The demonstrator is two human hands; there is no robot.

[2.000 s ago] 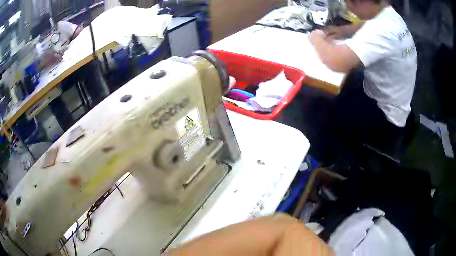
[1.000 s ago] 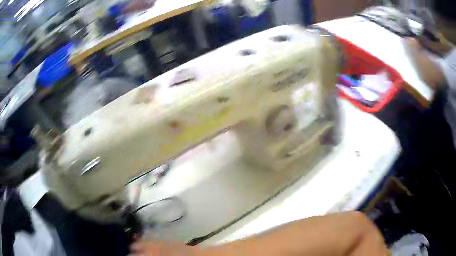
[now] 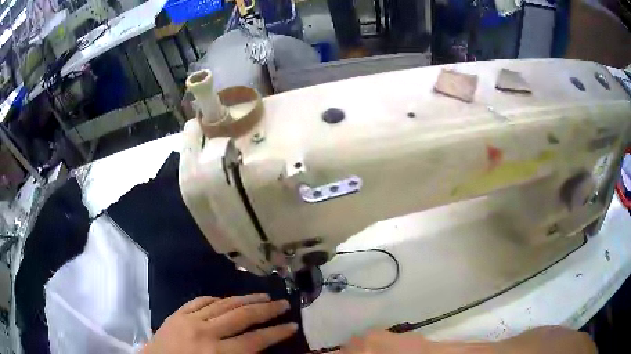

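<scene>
A black fabric panel (image 3: 176, 242) lies left of and under the head of the cream sewing machine (image 3: 415, 138). A white fabric panel (image 3: 104, 276) joins it at the left. My left hand (image 3: 225, 326) lies flat on the black fabric, fingers apart and pointing at the needle area. My right hand (image 3: 373, 343) is at the bottom edge, blurred and partly cut off, near the fabric's right edge; its fingers are not clear. The presser foot area (image 3: 280, 283) is dark and hard to make out. A thin black loop (image 3: 398, 269) lies on the bed right of it.
The thread guide (image 3: 332, 189) is on the machine's head front. A cream post (image 3: 204, 97) with a tan ring stands on top. The white table (image 3: 131, 169) extends behind the fabric. A blue bin (image 3: 194, 8) and other work tables stand at the back.
The view has swung left and down, from the machine's far end, red basket and seated person to its needle end. My left hand and the black and white fabric now show clearly.
</scene>
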